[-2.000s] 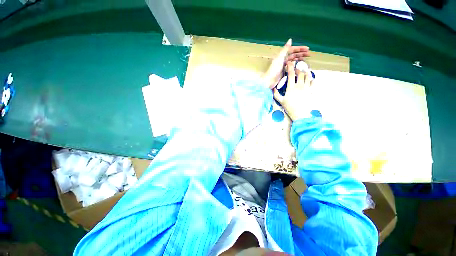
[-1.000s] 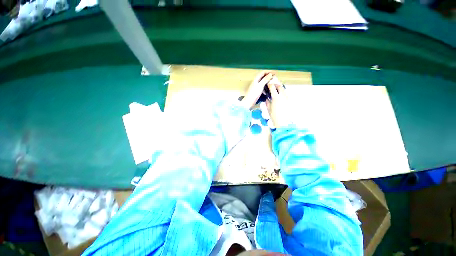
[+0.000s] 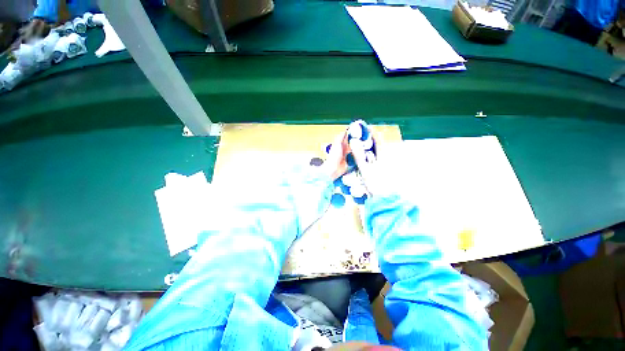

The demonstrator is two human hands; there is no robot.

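Several round discs (image 3: 359, 131), white and dark blue, are gathered between my two hands above the tan cardboard sheet (image 3: 257, 142). My left hand (image 3: 338, 160) is cupped against the left side of the bunch. My right hand (image 3: 362, 162) closes on it from the right; its fingers are small and partly hidden by the discs. More loose discs (image 3: 338, 199) lie on the cardboard between my forearms, below my hands. A few dark discs (image 3: 316, 162) lie by my left hand.
A pale board (image 3: 473, 185) lies right of the cardboard. White sheets (image 3: 181, 212) lie left of my left sleeve. A grey post (image 3: 161, 68) stands behind. Papers (image 3: 411, 41), a small box (image 3: 482, 24) and wrapped white pieces (image 3: 48, 51) are across the bench. A carton of white pieces (image 3: 86, 322) is below left.
The view has tilted up, showing more of the far side. My hands have come together around the discs, and more loose discs show on the cardboard below them.
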